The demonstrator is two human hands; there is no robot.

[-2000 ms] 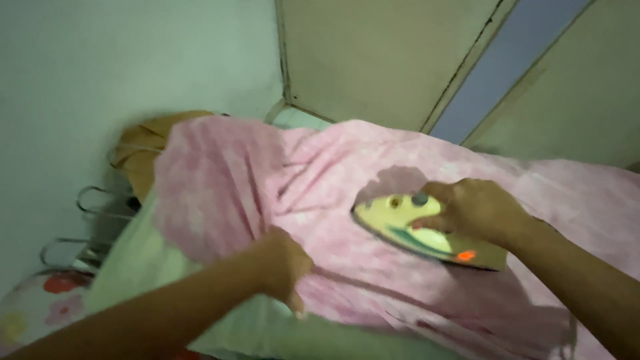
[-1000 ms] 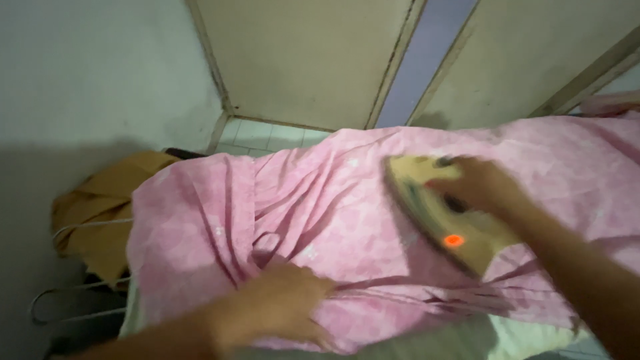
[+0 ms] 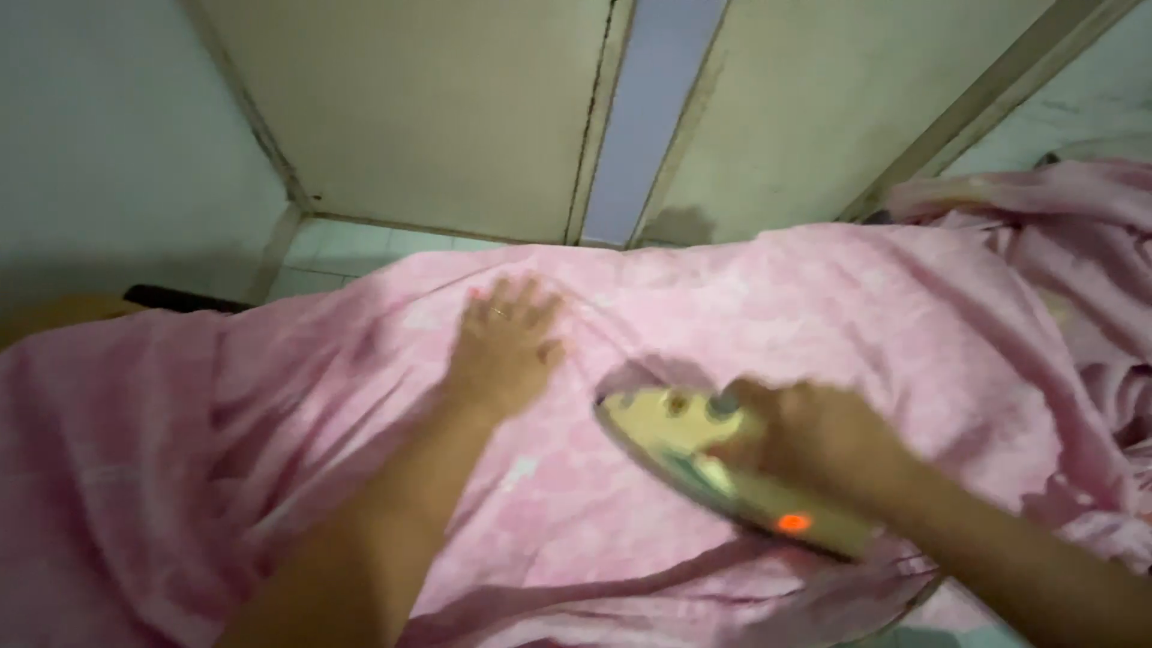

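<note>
A pink patterned cloth (image 3: 576, 468) lies spread with folds over a long surface, which it hides. My left hand (image 3: 508, 346) rests flat on its upper middle part, palm down, the fingers slightly apart and a ring on one of them. To the right of it, my right hand (image 3: 792, 432) grips the handle of an electric clothes iron (image 3: 666, 441). The iron is pale yellow, its tip points up and left, and an orange light glows near its rear. Its soleplate faces down on the cloth.
Behind the cloth stand pale door panels (image 3: 432, 117) with a lilac strip (image 3: 657, 117) between them. A wall (image 3: 108, 135) rises at the left. Bunched pink fabric (image 3: 1080, 234) lies at the right end. A black object (image 3: 184, 299) and mustard cloth (image 3: 63, 315) show at the left edge.
My left hand has moved from the cloth's near edge up to its far part and now lies flat. The iron, still in my right hand, has shifted over the cloth. The view has turned rightward.
</note>
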